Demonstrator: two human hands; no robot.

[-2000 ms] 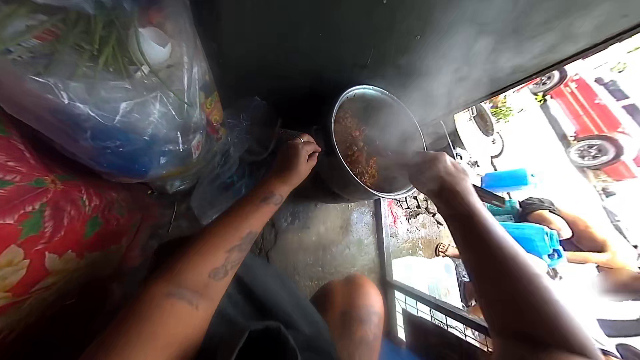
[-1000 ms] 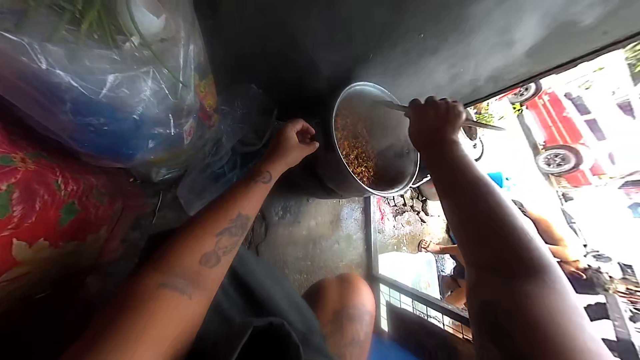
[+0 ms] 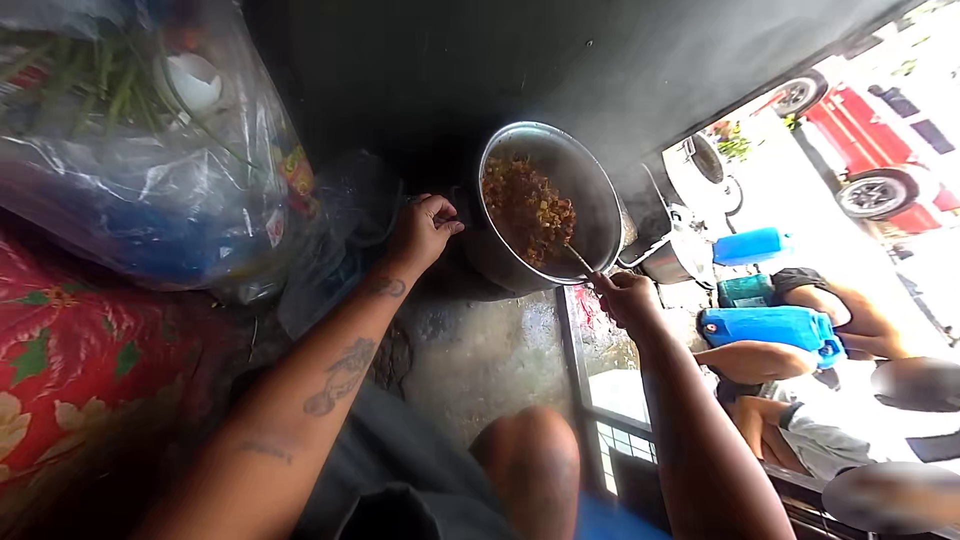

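A deep metal pot (image 3: pixel 611 191) stands at the centre with its mouth toward the camera, and thin steam hangs about it. Chopped, browned food (image 3: pixel 529 210) lies in it, with some yellowish pieces. My right hand (image 3: pixel 628 300) is closed on the handle of a thin metal utensil (image 3: pixel 579 259) at the pot's lower right rim; its far end is in the food. My left hand (image 3: pixel 433 229) is at the pot's left side with fingers curled; whether it grips a handle there cannot be told, as the spot is dark.
A clear plastic bag (image 3: pixel 142 180) with green stalks and an eggshell is at upper left, above a red floral cloth (image 3: pixel 67 360). A dark wall (image 3: pixel 420 67) is behind the pot. On the right are a blue jug (image 3: pixel 772 326), seated people, another pot (image 3: pixel 675 259) and a red vehicle.
My right hand has moved from above the pot's right side down to its lower right rim, and the utensil now reaches into the food. My left hand has stayed by the pot's left side.
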